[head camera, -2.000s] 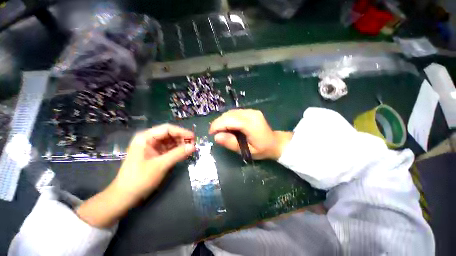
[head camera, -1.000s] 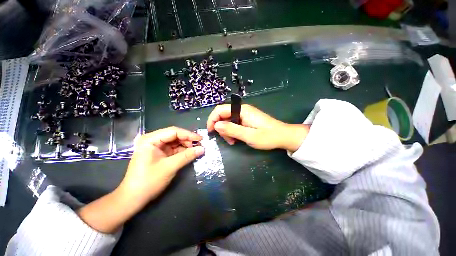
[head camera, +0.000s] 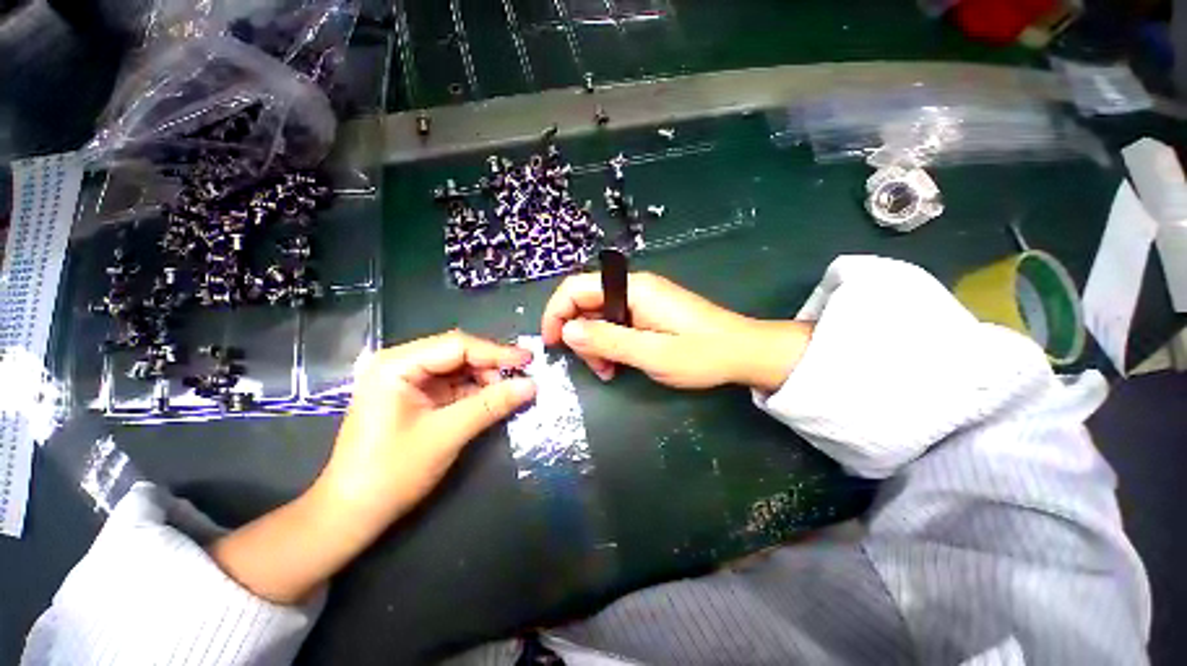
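My left hand (head camera: 423, 414) pinches a small dark component (head camera: 512, 372) between thumb and index fingertip, over the left edge of the clear strip. My right hand (head camera: 664, 336) holds the black tweezers (head camera: 614, 286), whose rear end stands up above the fingers; their tip is hidden by the hand. The right fingertips are just above and right of the left fingertips, with a small gap between. The glaring clear strip (head camera: 552, 429) lies flat under and in front of the fingertips, its lower end bluish. Tiny pieces on it are too small to tell apart.
A compact component pile (head camera: 527, 232) lies beyond my hands. A looser pile (head camera: 234, 234) is in the clear tray (head camera: 326, 399) at left, with a plastic bag (head camera: 215, 98) above. At right are a tape roll (head camera: 1041, 302), a small clear roll (head camera: 902, 197) and paper strips (head camera: 1117, 267).
Since two seconds ago the view has shifted and sharpened. The tweezers' rear end has swung from pointing down toward me to standing up. Over the last second both hands have stayed nearly still.
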